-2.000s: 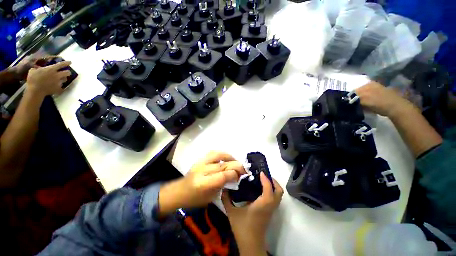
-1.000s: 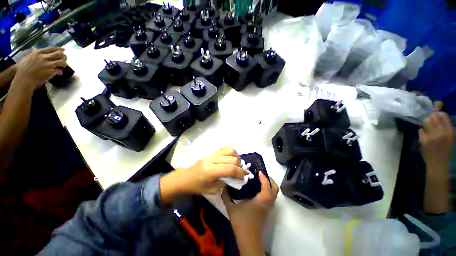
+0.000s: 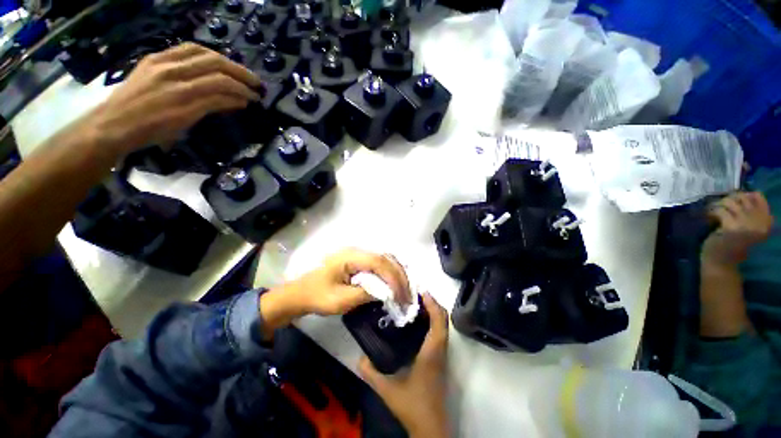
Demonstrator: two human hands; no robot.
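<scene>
My left hand (image 3: pixel 347 287), in a denim sleeve, pinches a crumpled white cloth (image 3: pixel 390 299) against the prong face of a black plug-in cube (image 3: pixel 381 338). My right hand (image 3: pixel 415 372) grips the same cube from below and the right, at the near table edge. Part of the cube is hidden by my fingers and the cloth. A group of black cubes (image 3: pixel 505 299) with light prongs lies just to the right.
Many black cubes (image 3: pixel 312 107) stand prongs-up behind. Another person's hand (image 3: pixel 171 94) is over them at left. A printed bag (image 3: pixel 668 167) lies at right beside another hand (image 3: pixel 741 222). Bags (image 3: pixel 591 81) pile behind. A squeeze bottle (image 3: pixel 625 406) and orange-handled tool (image 3: pixel 321 415) are nearest.
The view has shifted, so the tables sit further left. The cube in my hands is turned, with the cloth now at its prongs. The left person's hand has reached over the cubes. A printed bag now lies flat at right.
</scene>
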